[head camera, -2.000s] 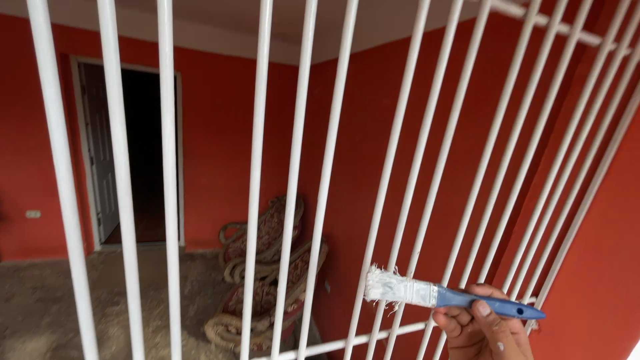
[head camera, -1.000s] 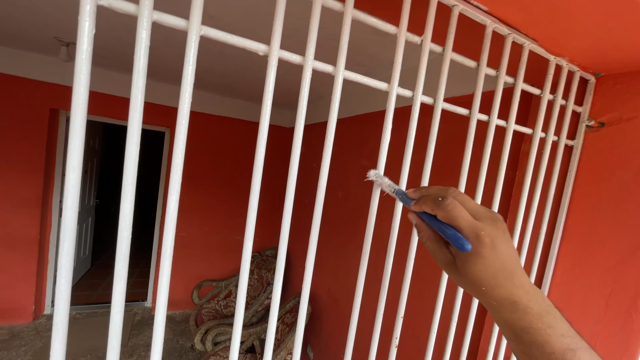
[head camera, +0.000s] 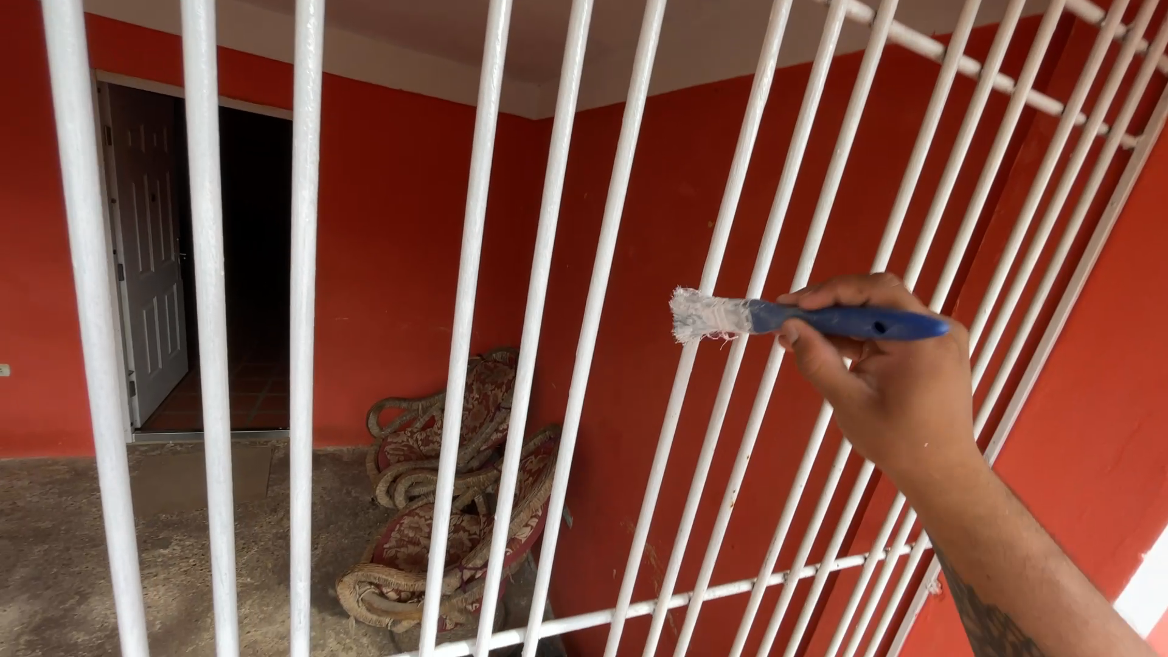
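My right hand (head camera: 881, 365) is at the right of centre, its fingers closed on the blue handle of a paintbrush (head camera: 849, 321). The brush lies nearly level and points left. Its bristles and ferrule are caked with white paint, and the bristle end overlaps one upright bar of a white metal grille (head camera: 664, 438); whether it touches the bar is hard to tell. White upright bars cross the whole view, joined by crossbars at the upper right and low down. Small dark spots show on some bars near my hand. My left hand is out of view.
Behind the bars stand cushioned pieces with woven rims and patterned red fabric (head camera: 443, 538) on a rough concrete floor (head camera: 246, 566). A white panelled door (head camera: 151, 246) stands ajar in the red wall (head camera: 401, 237) at the left. Another red wall (head camera: 1086, 438) borders the grille at right.
The view has tilted up, then back down. The brush, angled up to the left a second ago, now lies nearly level, still in my right hand.
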